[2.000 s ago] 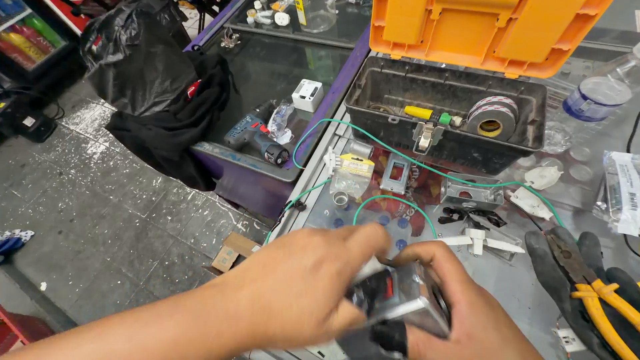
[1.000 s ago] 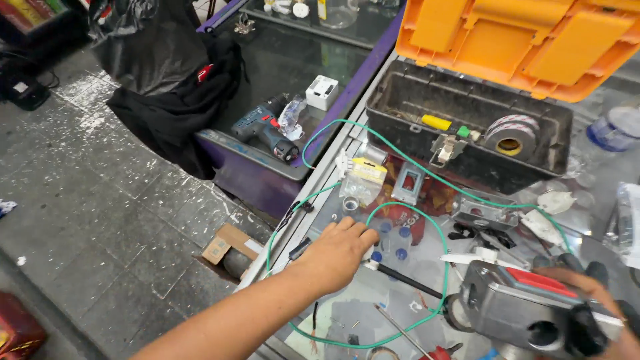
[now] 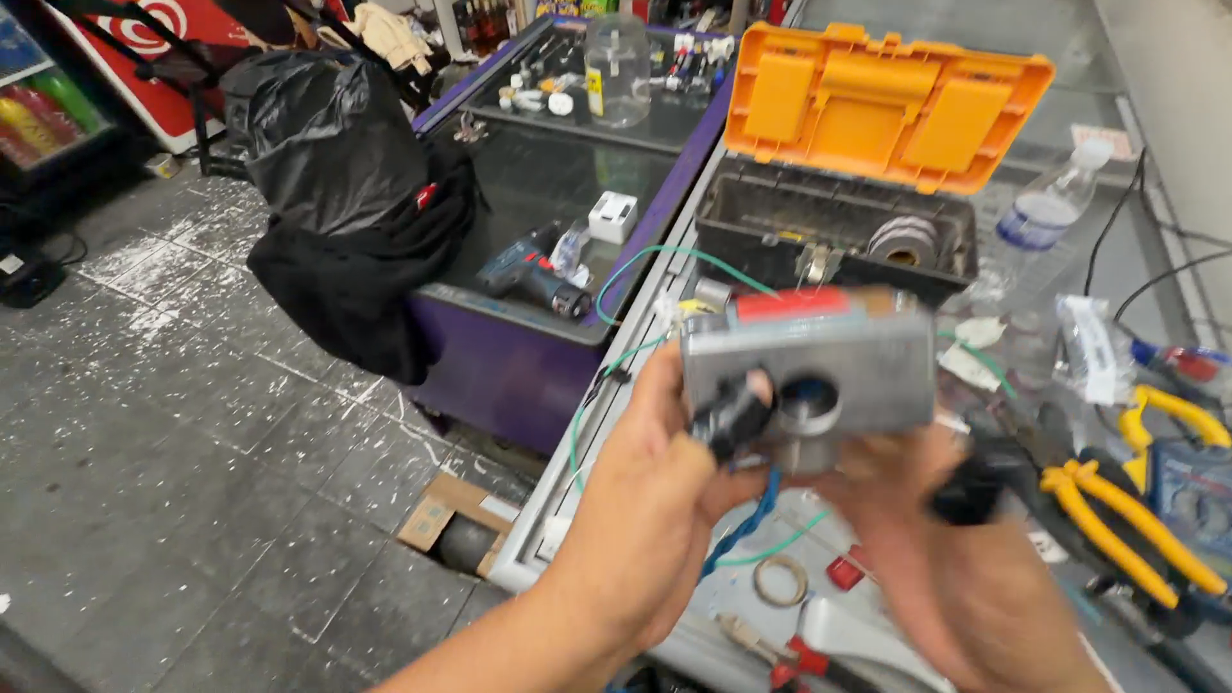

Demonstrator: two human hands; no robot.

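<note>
A grey metal electrical box (image 3: 866, 375) with a red part (image 3: 791, 304) on its top side is held up over the glass counter. My left hand (image 3: 674, 452) grips its left end, the thumb by a black piece (image 3: 733, 416) beside a round hole in the box. Blurred, my right hand (image 3: 895, 520) is at the box's lower right; its fingers are partly hidden, and something black is at the hand's outer side. Twisted blue wire (image 3: 746, 527) hangs below the box. Green wire (image 3: 695, 252) loops behind it.
Behind stands an open black toolbox (image 3: 741, 217) with an orange lid (image 3: 881, 106). Yellow-handled pliers (image 3: 1116, 510) and a water bottle (image 3: 1049, 207) are at right. A tape ring (image 3: 781, 580) and red-handled pliers (image 3: 770, 650) lie in front. A cordless drill (image 3: 539, 274) rests on the left case.
My left hand has come from the counter top to the box and now grips it. The box has moved from the lower right toward the middle of the view.
</note>
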